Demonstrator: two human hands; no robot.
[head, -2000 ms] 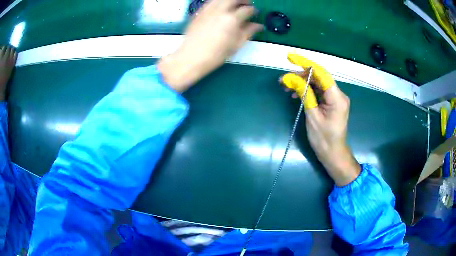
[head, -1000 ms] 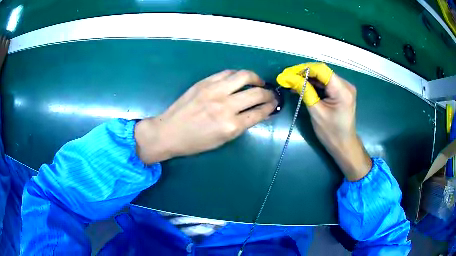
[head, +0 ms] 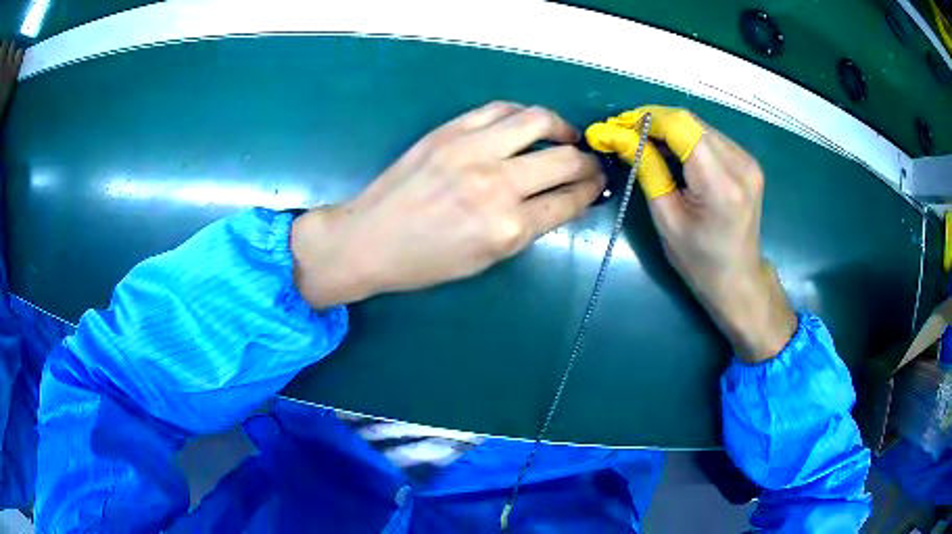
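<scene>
My left hand [head: 454,198] is bare and holds a round black part [head: 609,179], mostly hidden behind its fingers. My right hand [head: 705,198] has yellow finger coverings [head: 656,156] on thumb and index finger. It pinches the upper end of a thin metal strand [head: 588,313] close against the black part's right side. The strand slants down past the table edge to my lap. Whether the yellow fingertips touch the black part is hard to tell.
Several black round parts [head: 761,33] sit on the green belt beyond the white rail [head: 438,23]. A cardboard box flap [head: 923,332] is at the right edge. Another person's fingers [head: 9,65] and blue clothing show at the far left.
My left hand has come back from the belt to beside my right hand, now with a black part in it. The view has shifted, so the rail sits higher. The right hand keeps the strand.
</scene>
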